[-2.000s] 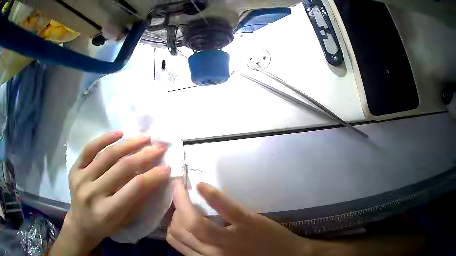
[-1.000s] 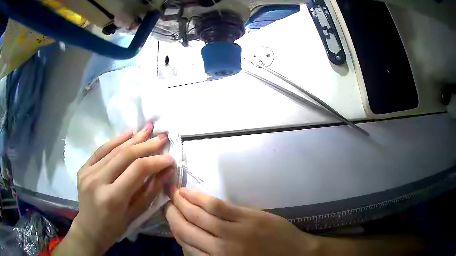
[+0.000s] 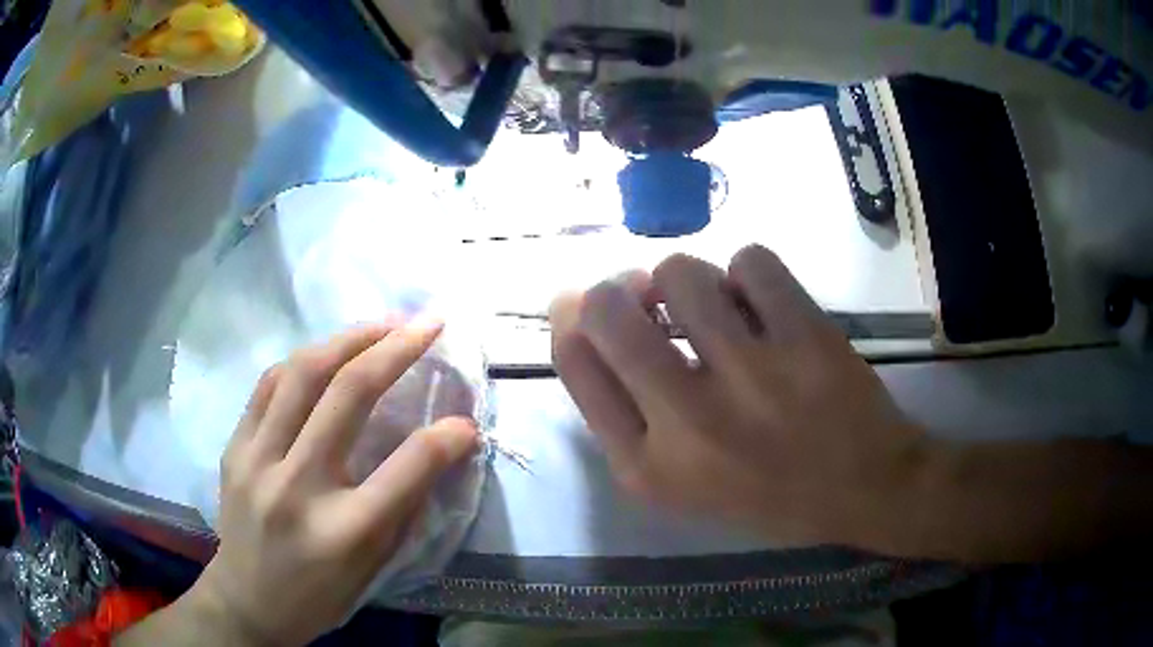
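A white round fabric workpiece (image 3: pixel 427 506) lies at the table's front left, its lower part reaching the front edge. Loose threads stick out at its right edge. My left hand (image 3: pixel 323 474) holds it from above, fingers curved over it and thumb near the right edge; fingers underneath cannot be seen. My right hand (image 3: pixel 740 392) is palm down with bent fingers over the front edge of the machine bed. It holds thin metal tweezers (image 3: pixel 885 325), whose back end shows right of the hand and faint tips left of it. The middle of the tweezers is mostly hidden.
The cream machine head (image 3: pixel 809 44) with a blue-capped tension knob (image 3: pixel 666 196) hangs above. A blue guard bar (image 3: pixel 379 95) is upper left. A black panel (image 3: pixel 974 215) is right. A bag of yellow pieces (image 3: pixel 190 36), blue fabric (image 3: pixel 76 266) and red material (image 3: pixel 120 613) lie left.
My right hand has left the workpiece's edge, moved up and right, and taken hold of the tweezers. These now lie nearly level. My left hand stays on the workpiece. The view has shifted.
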